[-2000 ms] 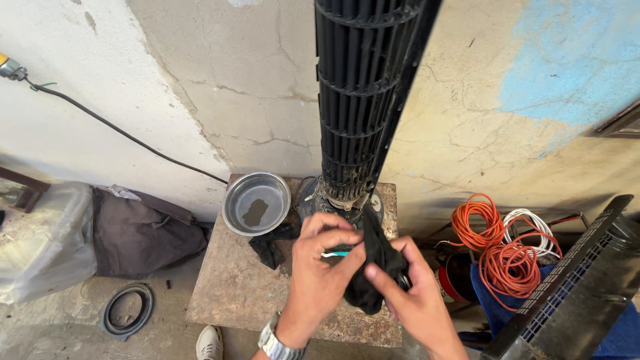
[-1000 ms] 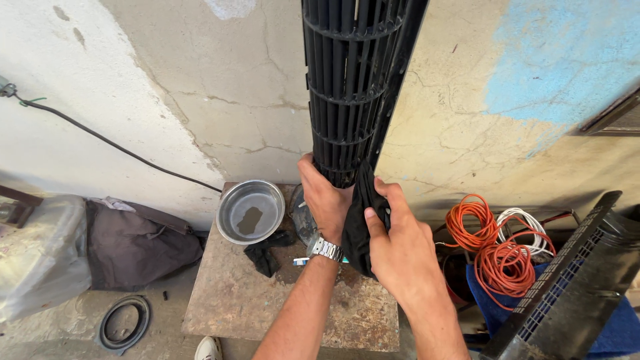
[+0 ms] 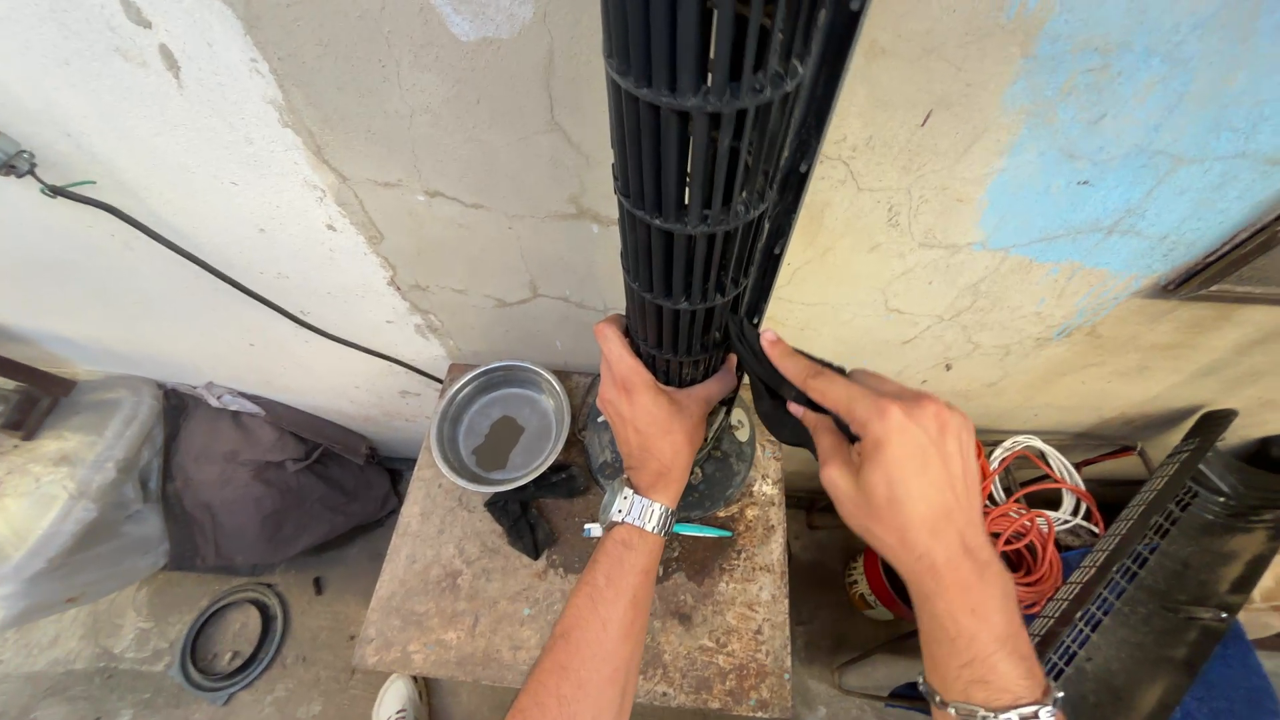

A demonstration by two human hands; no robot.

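A tall black tower fan's cylindrical blower wheel (image 3: 695, 200) stands upright on a round black base (image 3: 735, 470), beside a black frame strip. My left hand (image 3: 655, 410), with a metal watch on its wrist, grips the lower end of the wheel. In my right hand (image 3: 890, 450) is a black cloth (image 3: 775, 385), pinched between the fingers and touching the frame's lower right side. A toothbrush with a teal handle (image 3: 703, 530) lies partly behind my left wrist. Left of the base are a metal bowl (image 3: 500, 425) with a little murky liquid and a second black cloth (image 3: 525, 515).
The worn table (image 3: 450, 610) stands against a cracked wall. To the right are coiled orange cable (image 3: 1025, 550), white cable (image 3: 1050, 475) and a black slotted housing (image 3: 1150, 580). On the left floor lie a grey ring (image 3: 230, 640) and a dark fabric bag (image 3: 260, 480).
My left hand has moved from the cloth to the wheel's lower end. Since one second ago, my right hand has shifted right with the black cloth, which now touches the frame's side.
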